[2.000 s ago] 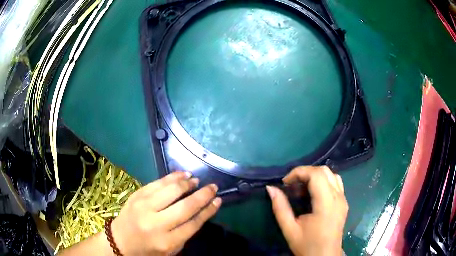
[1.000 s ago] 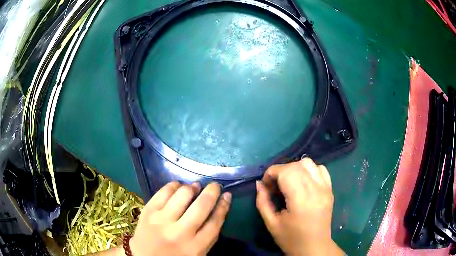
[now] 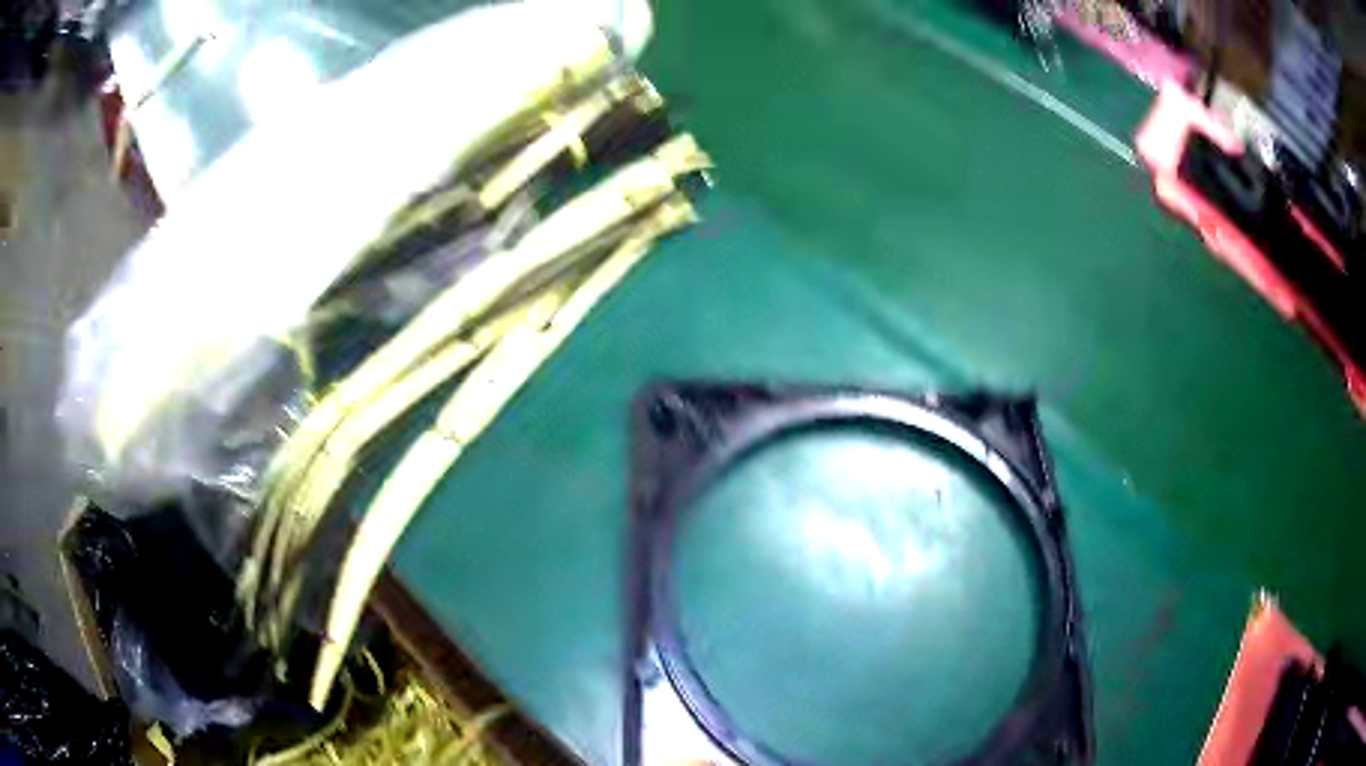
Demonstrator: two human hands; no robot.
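Note:
The black plastic frame [image 3: 655, 509] with its large round opening lies on the green bench top [image 3: 839, 270] at the lower middle, its near side cut off by the bottom edge. A bundle of black and pale yellow strips [image 3: 450, 427] lies at the upper left, partly inside a whitish plastic bag [image 3: 225, 329], with its free ends hanging past the bench edge. The view is blurred. Neither of my hands shows clearly. A tiny pale spot touches the bottom edge by the frame, and I cannot tell what it is.
Yellow liner curls [image 3: 412, 726] lie below the bench edge at the lower left, beside crumpled black bags [image 3: 143, 599]. Black parts [image 3: 1300, 718] lie on a pink sheet [image 3: 1248, 681] at the lower right. More black parts [image 3: 1236, 177] are on pink material at the upper right.
The view has swung up and to the left. The frame now appears lower and further right, and the strip bundle shows larger. Both hands, at the frame's near edge before, have left view.

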